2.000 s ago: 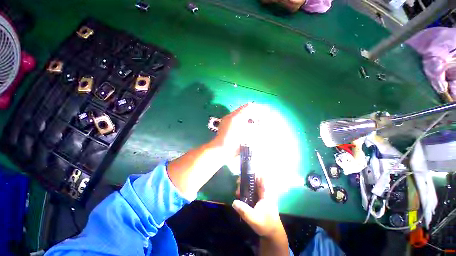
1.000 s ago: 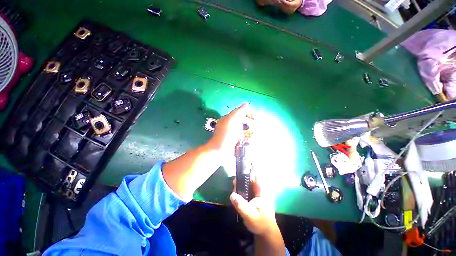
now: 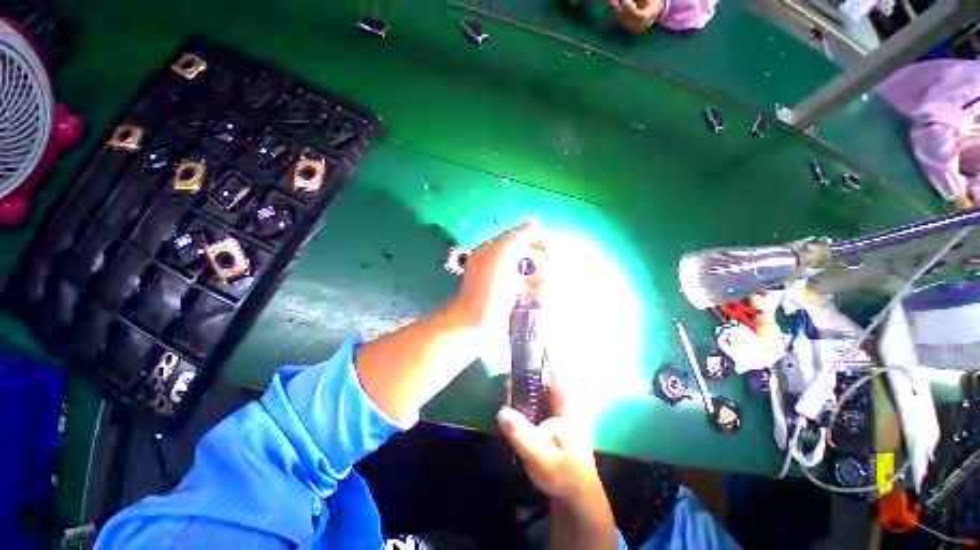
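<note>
My left hand is in the lamp's glare and holds a small housing with a round dark centre by its fingertips. My right hand grips a black ribbed screwdriver, pointing away from me towards the housing. Its tip is lost in the glare, so contact cannot be told. Another small housing lies on the green mat just left of my left hand. Most right fingers are washed out by the light.
A black blister tray with gold-framed and black housings is at left, beside a pink-framed fan. A lamp reaches in from the right, above round dark parts and tangled cables. Small dark units lie at the back. Another person's pink sleeves show.
The small dark units along the back now appear further right. The housing in my left hand shows more clearly. Both hands keep nearly the same place and hold.
</note>
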